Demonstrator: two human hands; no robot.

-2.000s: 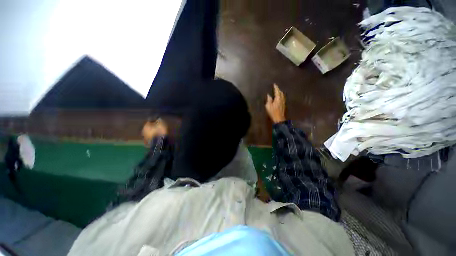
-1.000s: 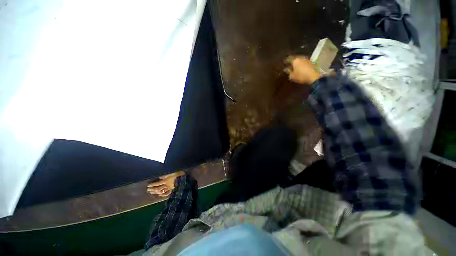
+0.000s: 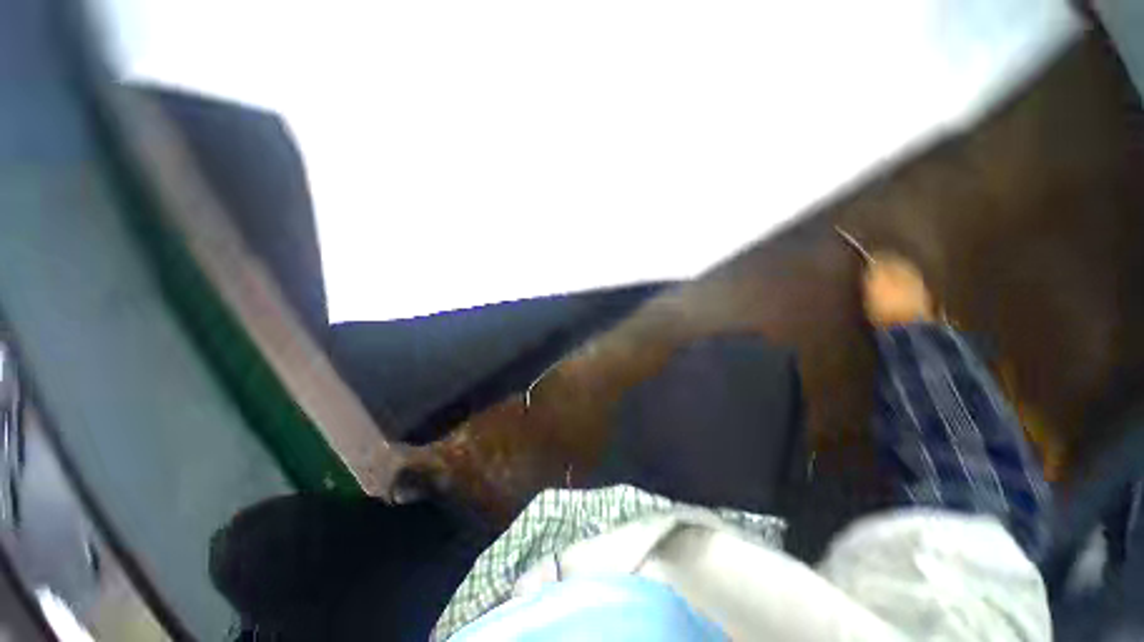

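White marker paper (image 3: 602, 138) lies over a dark fabric lay (image 3: 414, 364), whose edge shows below and to the left of the paper. My right hand (image 3: 896, 291) is over the brown table, right of the lay. It is blurred and its fingers cannot be made out. A thin light line (image 3: 853, 243) reaches from its upper left side. Whether the hand holds it, I cannot tell. My left hand is not in view.
The brown table (image 3: 778, 276) runs to the right edge. A dark trouser leg (image 3: 715, 408) shows over the table in front of me. The table's green side (image 3: 238, 364) runs down the left. A thin pale thread (image 3: 533, 380) lies near the lay.
The view has turned, so the lay stretches across the top. My left hand has left the picture. The boxes and the white strip bundle are out of view. My right hand appears farther right.
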